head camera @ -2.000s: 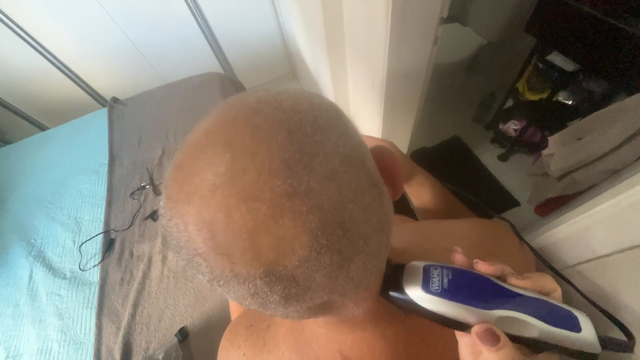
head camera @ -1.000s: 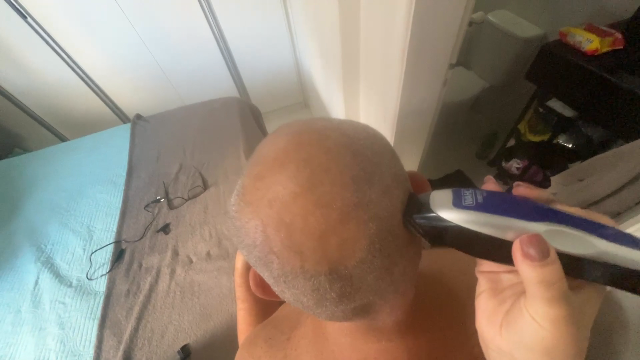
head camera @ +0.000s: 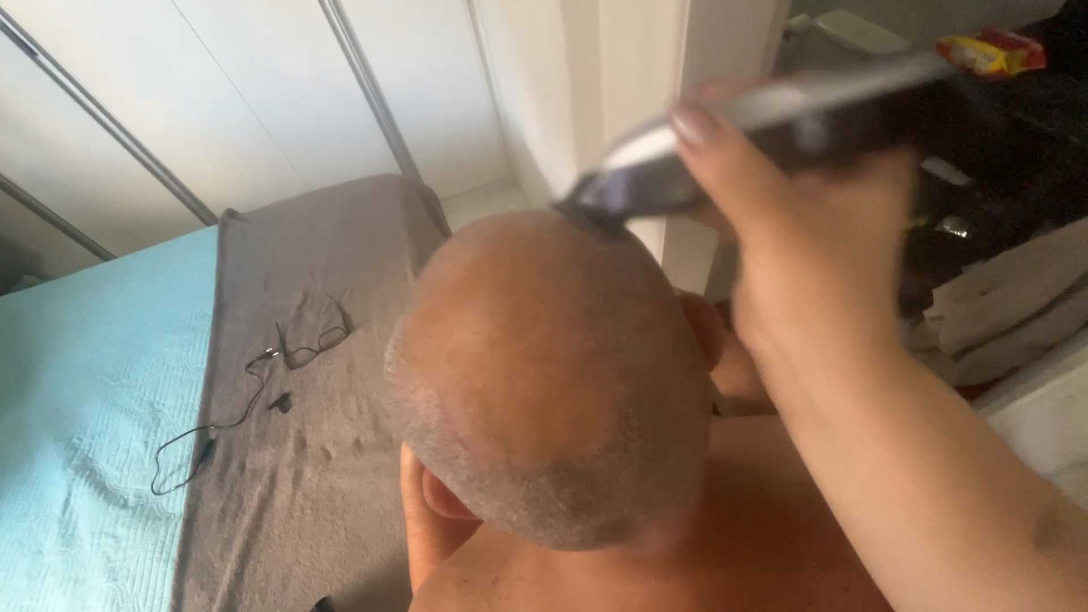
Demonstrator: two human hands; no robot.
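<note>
My right hand point(head camera: 790, 195) is closed around an electric hair clipper point(head camera: 663, 166), its thumb on the near side of the body. The clipper is blurred by motion. Its dark blade end lies at the front right of the head point(head camera: 544, 365) of a seated person, seen from above and behind. The hair is cropped very short, greyish at the sides and back, and the crown looks nearly bare. The person's bare shoulders point(head camera: 663, 561) show below. My left hand is outside the view.
A bed with a grey blanket point(head camera: 314, 510) and a light blue cover point(head camera: 93, 382) stands at left. Eyeglasses point(head camera: 314, 344), a thin black cable point(head camera: 242, 416) and a small black piece point(head camera: 280, 402) lie there. White sliding doors point(head camera: 255, 85) stand behind; a doorway and grey cloth point(head camera: 1011, 297) are at right.
The clipper in my right hand has moved from beside the neck, past the area by the right ear, up to the front right of the head. The view has shifted somewhat.
</note>
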